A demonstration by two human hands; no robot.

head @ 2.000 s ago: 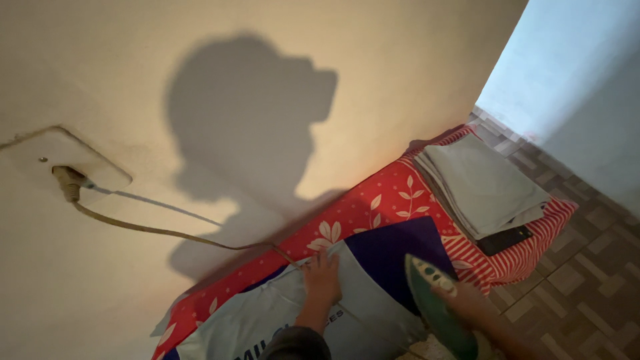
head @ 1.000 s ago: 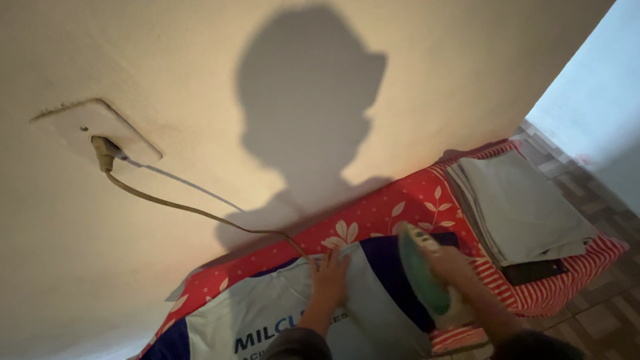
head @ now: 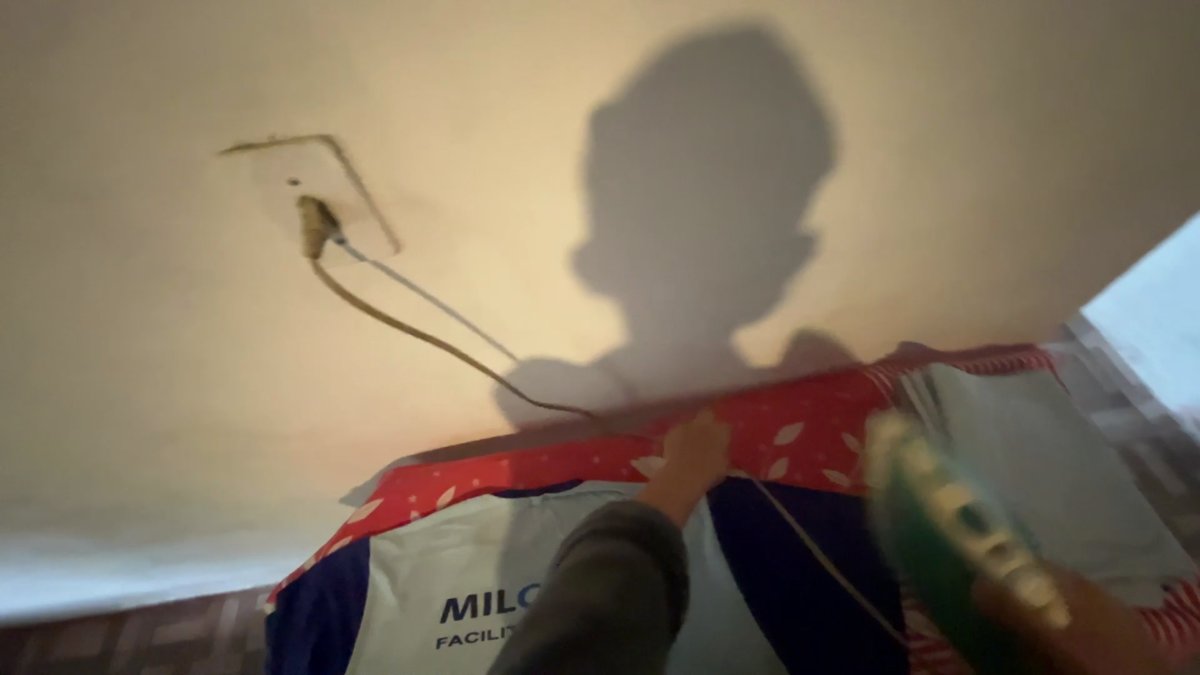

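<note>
My right hand (head: 1059, 614) grips a green clothes iron (head: 956, 544), blurred and tilted, at the lower right over the folded cloth's near side. My left hand (head: 696, 455) is closed around the iron's power cord (head: 816, 553), above the upper edge of a printed shirt (head: 422, 562). Light grey with dark blue sides, the shirt lies spread on a red leaf-patterned cloth (head: 806, 403) and bears writing. From my left hand the cord runs left to a plug (head: 314, 225) in the wall socket, and another stretch slants down right toward the iron.
A folded light grey cloth (head: 1031, 459) lies on the right part of the red cloth. The wall (head: 450, 103) rises right behind the covered surface, with a socket plate (head: 291, 169) on it and a head shadow. Tiled floor (head: 1116, 412) shows at the right and lower left.
My left hand has moved off the shirt toward the wall and taken hold of the cord. The iron has moved right, off the shirt's dark blue part. The view has shifted left.
</note>
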